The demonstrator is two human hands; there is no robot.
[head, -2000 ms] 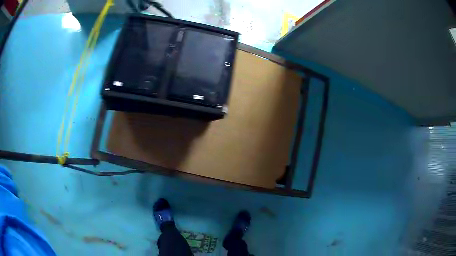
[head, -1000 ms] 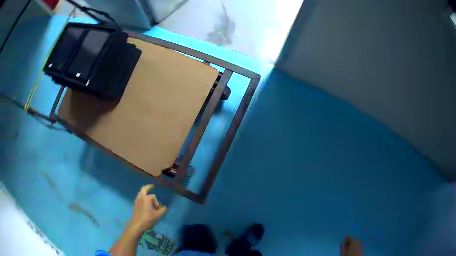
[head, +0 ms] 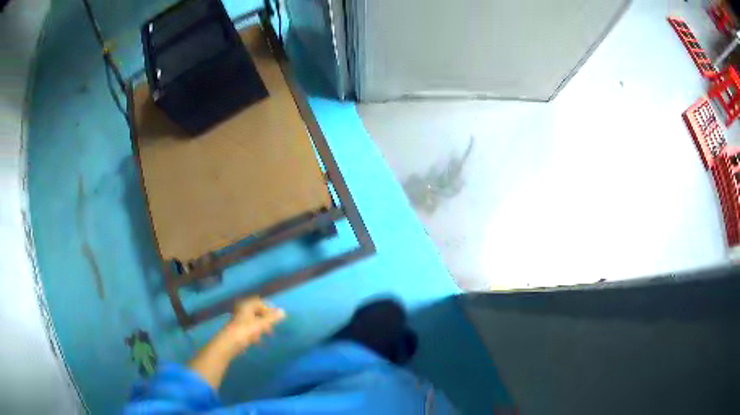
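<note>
A stack of black two-pocket trays (head: 212, 77) stands on the brown board deck of the platform cart (head: 231, 174), at its far left end near the handle. Dark panels show in the top tray. My left hand (head: 255, 318) is in front of the cart's near end, touching nothing that I can see. Its fingers look loosely curled and blurred, and it holds nothing visible. My right hand is not in view; only blue sleeve and clothing show at the bottom edge.
A pale door (head: 462, 49) stands open behind a doorway to a light grey floor (head: 438, 219). A dark grey wall or door panel (head: 617, 348) is at the lower right. Orange-red trays (head: 704, 132) lie at the far right. A red stool (head: 724, 93) is beside them.
The view has turned right toward the doorway, and the cart now appears steeper at the left. The tray stack stays on the deck. My right hand has left the picture.
</note>
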